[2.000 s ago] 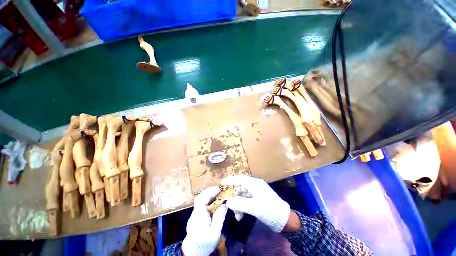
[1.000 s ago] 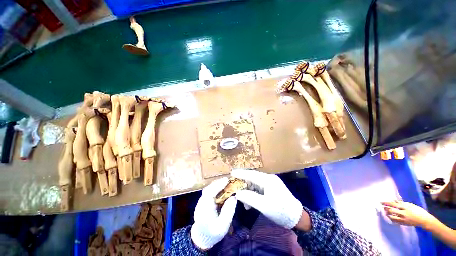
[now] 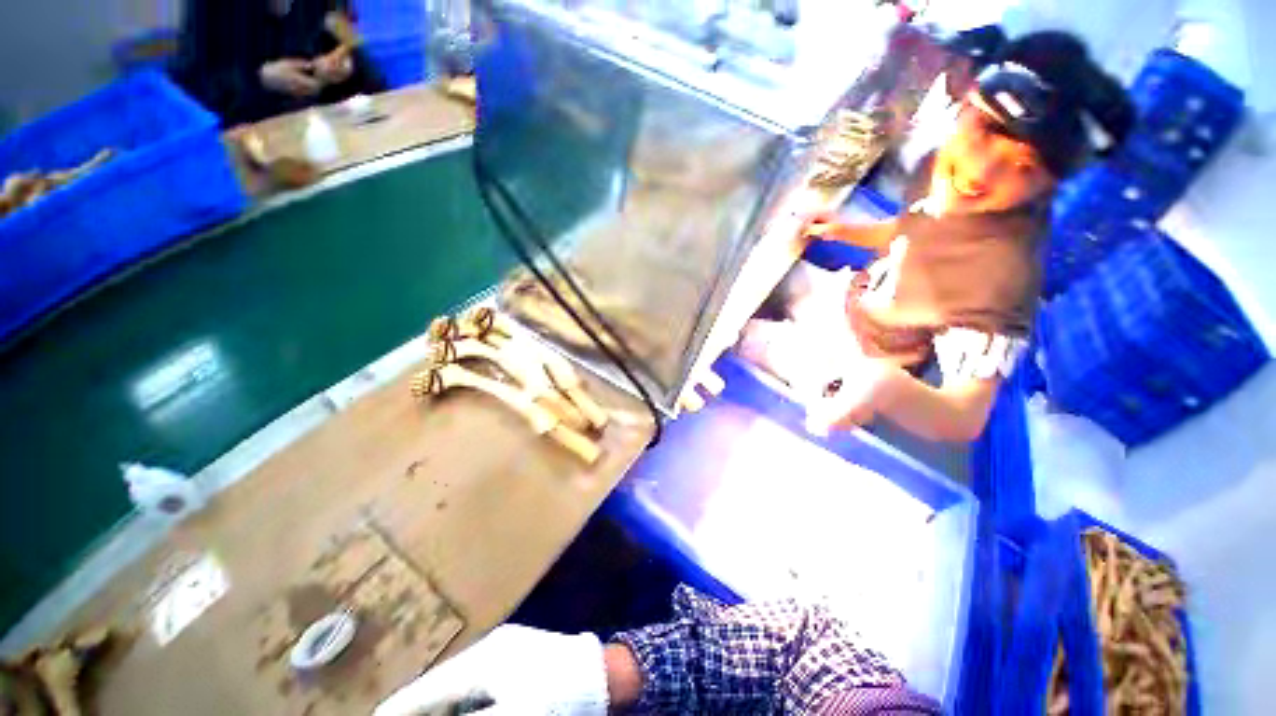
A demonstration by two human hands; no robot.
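Note:
My right hand (image 3: 511, 674), in a white knit glove with a plaid sleeve, is at the bottom edge and partly cut off. A small dark patch shows by its fingers; whether it holds a piece is unclear. My left hand is out of the picture. A small white-rimmed oval dish (image 3: 325, 639) lies on the brown-smeared work board (image 3: 434, 617), left of my right hand. Several tan wooden handles (image 3: 518, 378) with dark, toothed-looking heads lie together on the bench, ahead of my hand. Part of another pile (image 3: 56, 678) shows at the bottom left corner.
A clear-sided box (image 3: 672, 196) with black cable stands beyond the handles. A white bottle (image 3: 158, 490) is at the green belt's (image 3: 84, 378) edge. A white-lined blue tote (image 3: 826, 532) is right of the bench. A person (image 3: 952, 266) works beyond it. A tote of tan pieces (image 3: 1133, 629) is lower right.
The view has swung right, bringing the person and stacked crates into sight. The left handle pile has mostly left the picture. My left hand and the wooden piece held between both hands are no longer visible.

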